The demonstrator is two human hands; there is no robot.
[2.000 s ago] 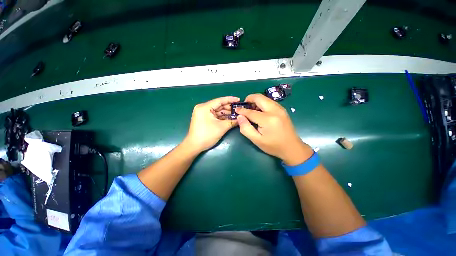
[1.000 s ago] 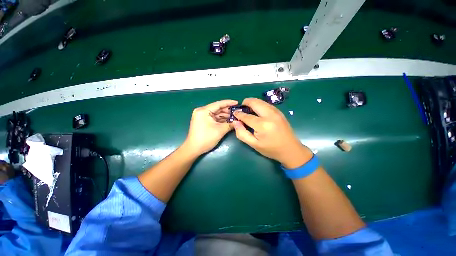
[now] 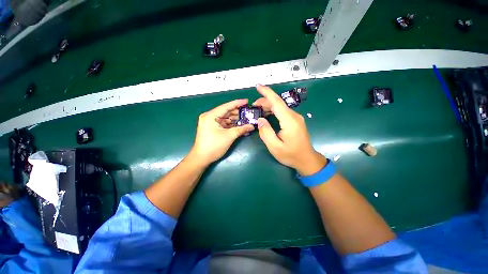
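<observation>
A small black electronic module (image 3: 250, 115) with silver and pale specks is held above the green bench. My left hand (image 3: 216, 131) grips its left side between thumb and fingers. My right hand (image 3: 289, 134), with a blue band (image 3: 318, 174) on the wrist, has its thumb at the module's right edge and its index finger raised off it. The right fingers behind the module are partly hidden. A waiting module (image 3: 291, 97) lies on the bench just behind my right hand, near the white rail.
A white rail (image 3: 182, 84) and metal post (image 3: 337, 37) separate the bench from the belt, which carries several modules. Separate black units lie right (image 3: 381, 97) and left (image 3: 84, 135). A tan block (image 3: 368, 149) lies right. A black box (image 3: 69, 198) with white cloth (image 3: 46, 176) stands left.
My right index finger has lifted and opened away from the module, whose speckled face now shows more. Modules on the belt have moved left. The left hand still holds the module.
</observation>
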